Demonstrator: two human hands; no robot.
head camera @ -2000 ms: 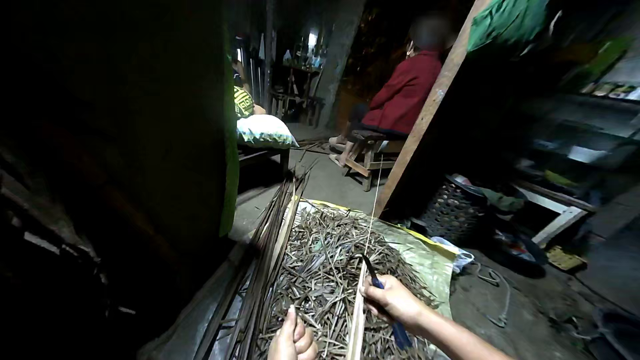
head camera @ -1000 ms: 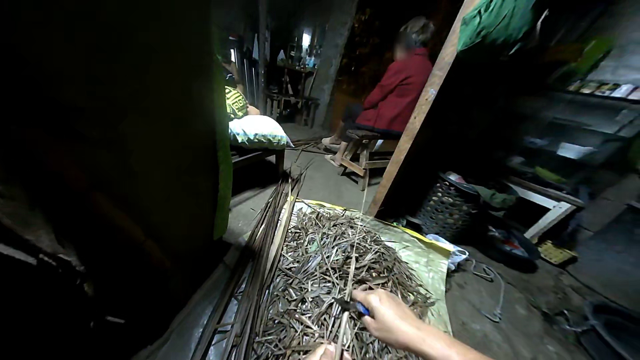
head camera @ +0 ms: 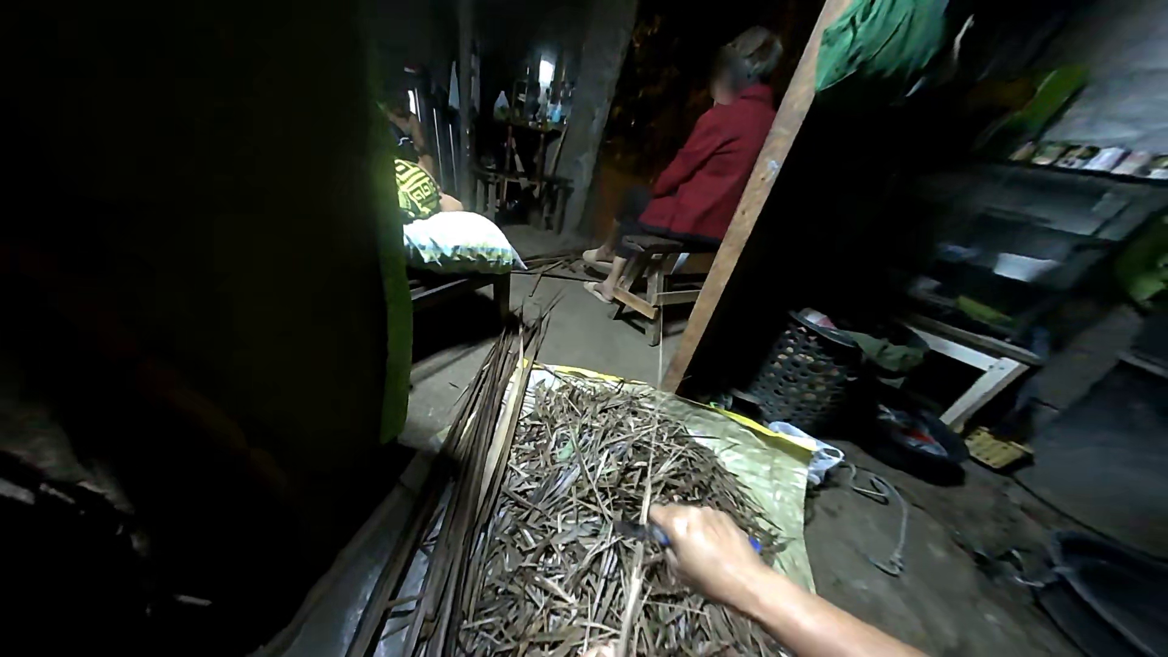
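Observation:
My right hand is closed around the blue handle of a knife, whose dark blade points left across a pale dried leaf strip. Only a bit of my left hand shows at the bottom edge, by the strip's lower end; its grip is hidden. Beneath both hands lies a heap of short dried leaf pieces on a yellow-edged sheet. Long dried leaf strips lie in a bundle along the heap's left side.
A person in a red jacket sits on a wooden bench beyond a slanted wooden post. Another person is partly visible behind a pillow. A woven basket, a rope and a black tub are at right.
The knife has moved from upright in my right hand to lying across the strip. My left hand has dropped toward the bottom edge, mostly out of view. The seated person's head has turned or shifted.

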